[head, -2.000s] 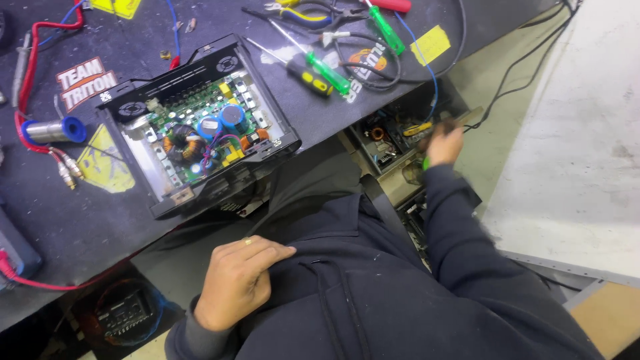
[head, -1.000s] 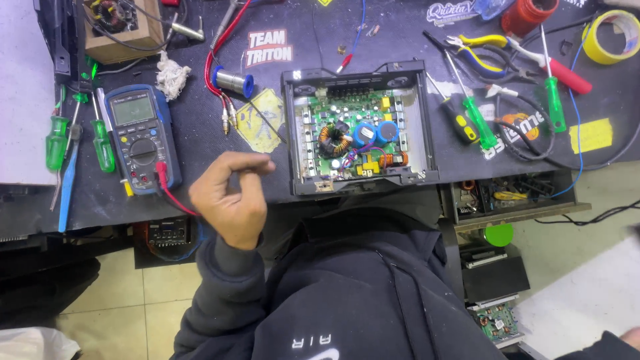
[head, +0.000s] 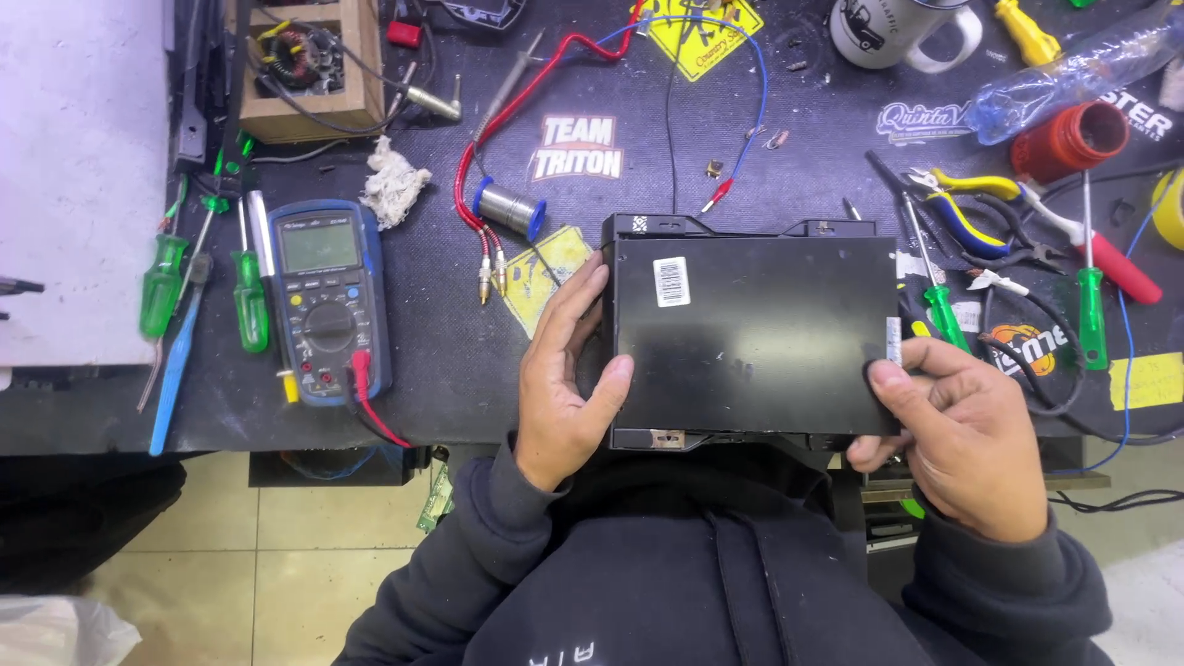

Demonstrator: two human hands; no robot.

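Observation:
A flat black metal cover plate (head: 754,342) with a barcode sticker lies over the open black amplifier chassis (head: 661,438), hiding the circuit board. The chassis rims show above and below the plate. My right hand (head: 962,425) grips the plate's right edge near its lower corner, thumb on top and fingers at the edge. At the left side, my left hand (head: 573,370) rests with its fingers along the chassis edge and its thumb by the plate's left edge. Whether the plate sits fully down on the chassis I cannot tell.
Left of the chassis lie a blue multimeter (head: 328,305), green-handled screwdrivers (head: 250,301) and a solder spool (head: 509,209). Pliers (head: 971,217), more screwdrivers (head: 1091,314), cables and an orange-red container (head: 1068,141) lie to the right. A wooden box (head: 365,74) and a mug (head: 902,32) stand farther back.
The black cover plate now lies over the chassis, whose circuit board was exposed in both earlier frames. My right hand has come to the plate; my left hand has moved to the chassis's left side.

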